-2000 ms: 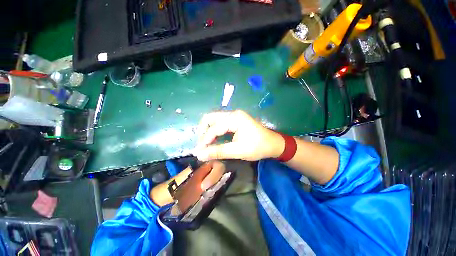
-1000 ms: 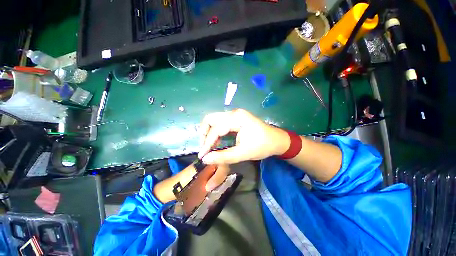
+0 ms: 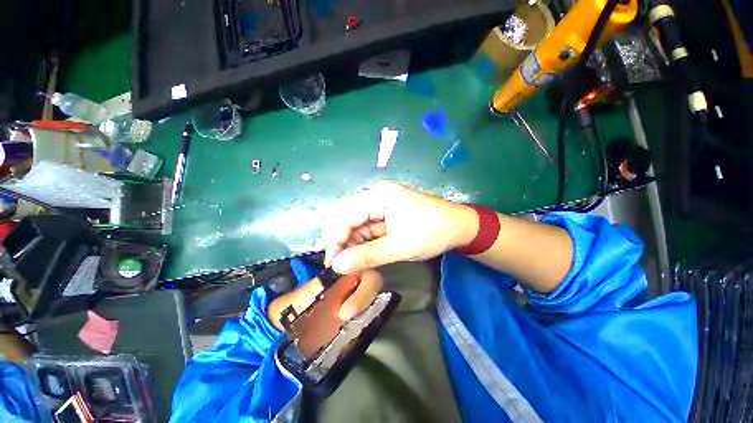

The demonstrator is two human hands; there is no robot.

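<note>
My left hand (image 3: 363,295) holds the open phone body (image 3: 351,343) tilted over my lap, below the bench's front edge. A thumb or finger lies across its reddish-brown inner face. My right hand (image 3: 396,231) is at the phone's upper end, with thumb and forefinger pinched on a small dark part (image 3: 329,278) there. Whether that part is joined to the phone, I cannot tell. The fingers of my left hand under the phone are hidden.
The green mat (image 3: 248,198) bears small bits, a white strip (image 3: 386,146), a blue scrap (image 3: 433,124) and a pen (image 3: 181,165). A black foam tray (image 3: 330,49) and clear cups (image 3: 303,93) lie behind. The orange screwdriver (image 3: 561,54) is at the right, blister trays (image 3: 95,387) lower left.
My right fingertips were above the phone and now pinch the dark part at its upper end. The bench has shifted slightly right in view.
</note>
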